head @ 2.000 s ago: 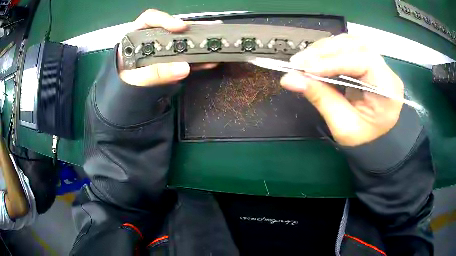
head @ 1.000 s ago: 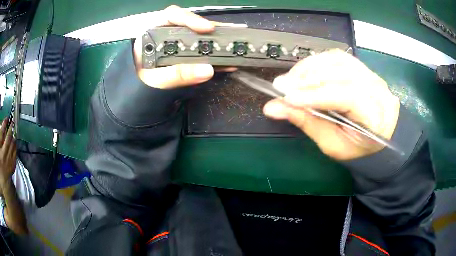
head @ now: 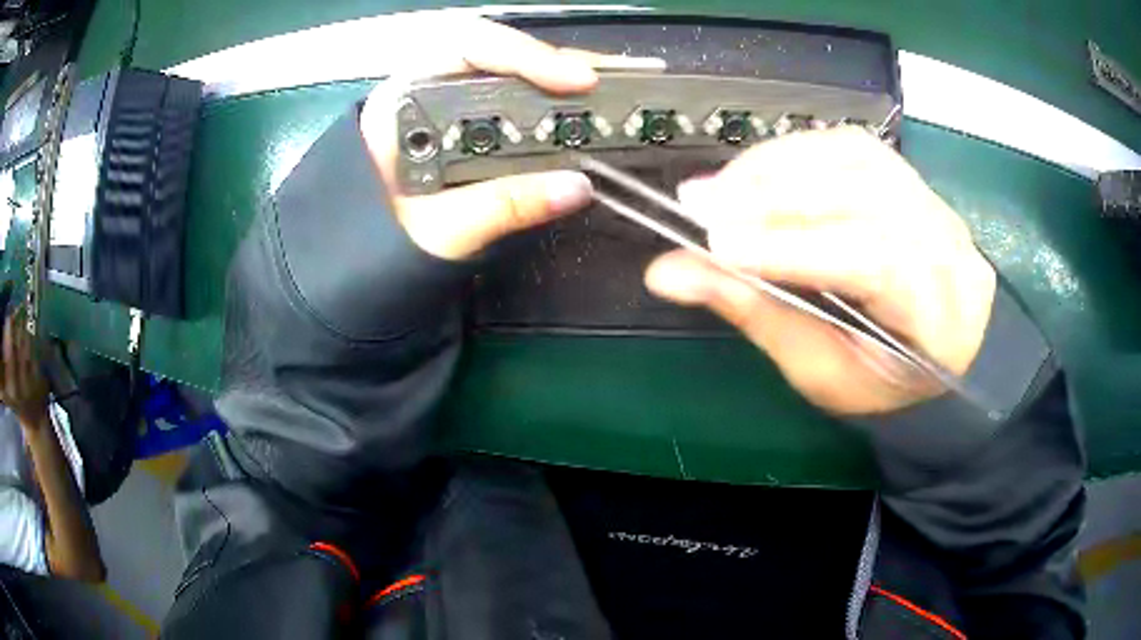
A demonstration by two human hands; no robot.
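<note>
My left hand (head: 469,206) grips the left end of a gray metal fixture bar (head: 526,98), fingers behind the top edge and thumb along the lower edge. The bar is held above the black tray (head: 563,300). A row of several stations holds small dark square components (head: 573,128) with round centers. My right hand (head: 838,256) holds silver tweezers (head: 701,248). Their two legs are apart and the tips are at the bar's lower edge, below the second component from the left. My right hand hides part of the bar's right end.
Fine slivers lie in the tray. A black ribbed box (head: 148,194) stands on the green bench (head: 601,406) at the left. Another person's arm (head: 56,463) is at the lower left. A fixture piece (head: 1114,78) and a dark block (head: 1120,191) are at the right edge.
My left hand and the bar have moved right. The tweezers have moved left along the bar's lower edge and their legs have spread. The other person's arm at the left has shifted.
</note>
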